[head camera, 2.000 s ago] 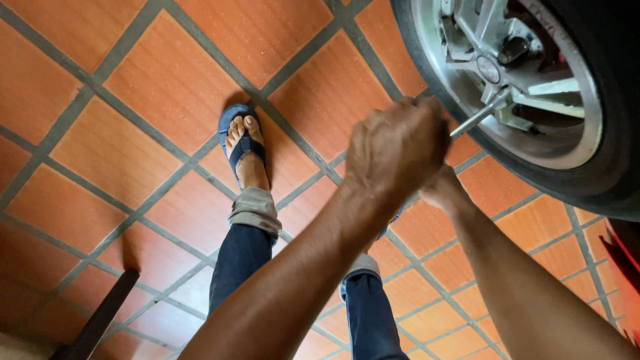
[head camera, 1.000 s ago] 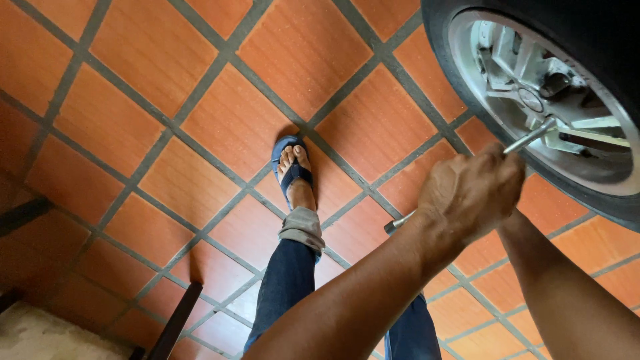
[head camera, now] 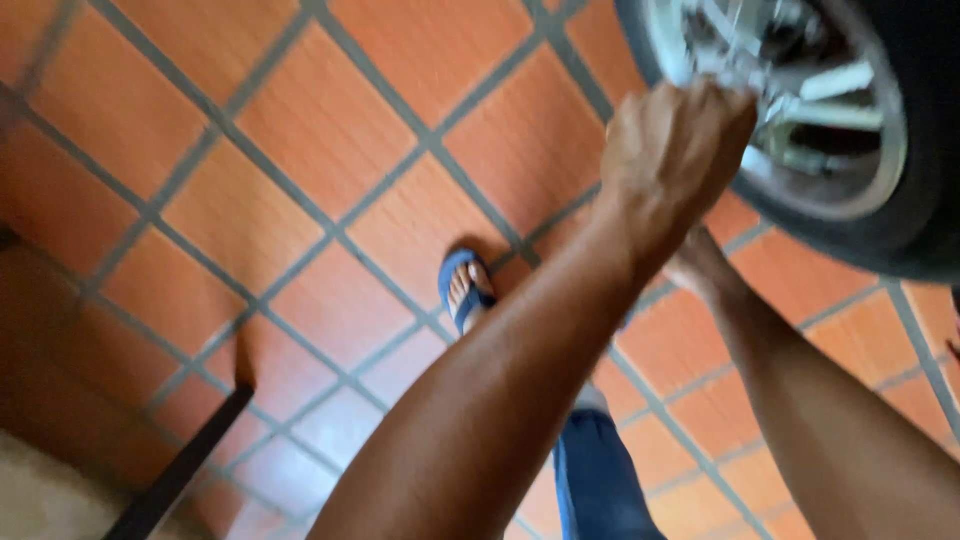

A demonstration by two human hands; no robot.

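Note:
My left hand (head camera: 679, 139) is a closed fist in front of the lower left part of a silver alloy wheel (head camera: 832, 206) with a black tyre (head camera: 926, 217). The metal wrench seen in it earlier is almost wholly hidden by the fist and blur. Beneath my left wrist is my right hand (head camera: 694, 259), partly covered by the left forearm. Its fingers are hidden, so I cannot tell what it holds. Spokes and the wheel's middle are blurred.
Orange floor tiles (head camera: 322, 112) with grey joints lie below. A foot in a blue sandal (head camera: 461, 285) and a denim trouser leg (head camera: 604, 472) show under my arms. A dark bar (head camera: 187, 457) stands at lower left, beside a pale surface (head camera: 45, 487).
My left fist has moved up over the wheel's edge, and the wrench, plain in the earlier frames, is now mostly hidden. The right hand shows again under the left wrist. The view has shifted.

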